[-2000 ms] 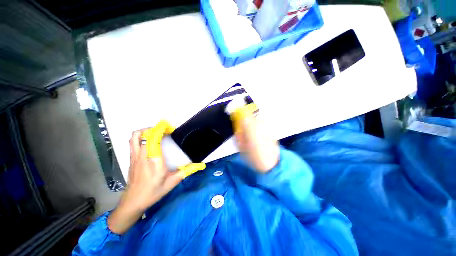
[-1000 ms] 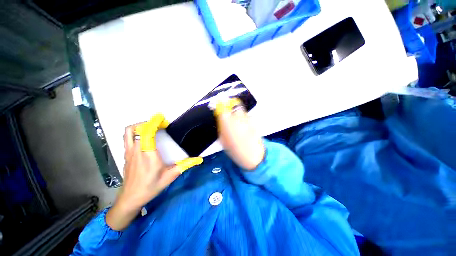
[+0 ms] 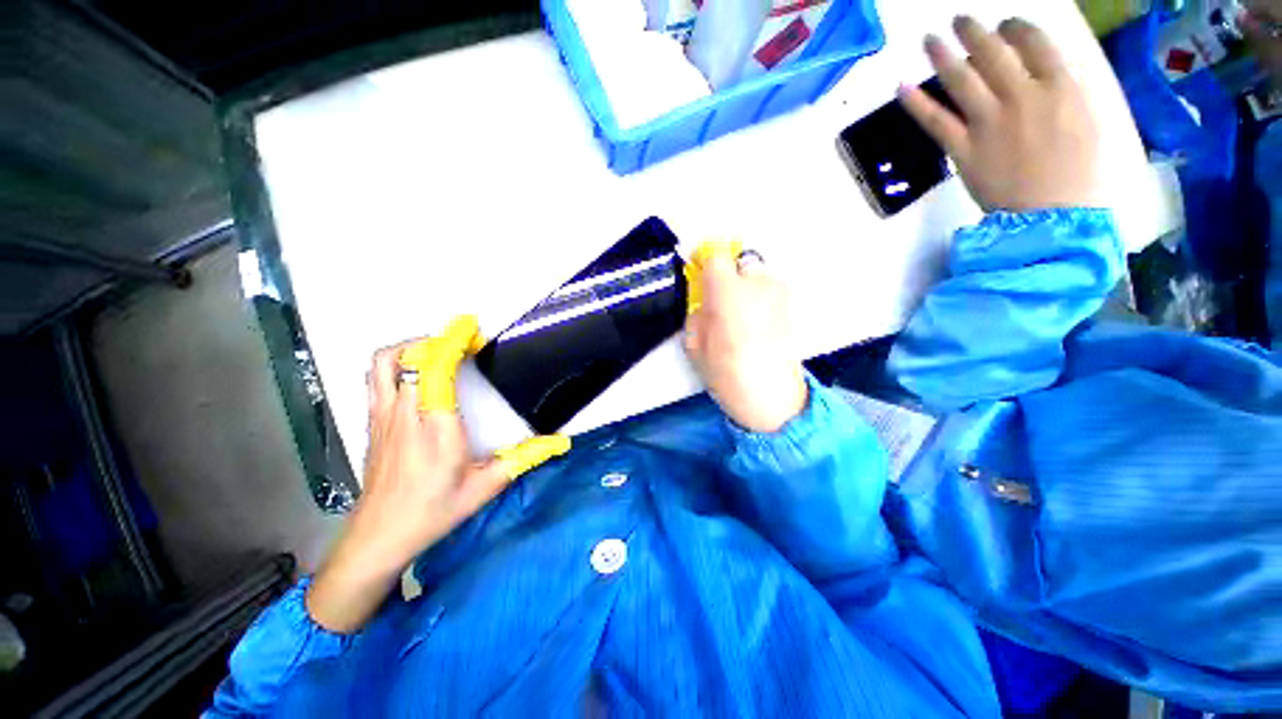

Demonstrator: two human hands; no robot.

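A glossy black phone lies tilted over the white bench top, with white lamp streaks across its upper part. My left hand, with yellow finger cots, grips its lower left end between fingers and thumb. My right hand, also with yellow finger cots, is at the phone's upper right end, its fingertips at the edge. The right fingers are bunched. Whether they pinch a wipe or touch the phone cannot be told.
A blue bin with white wipes and bottles stands at the back. A neighbour's hand reaches over a second black phone at the right. The neighbour's blue sleeve is close to my right arm. The bench has a dark green edge.
My right hand has moved right, off the phone's face to its upper right end. A neighbour's hand has come in over the second phone. My left hand keeps its hold.
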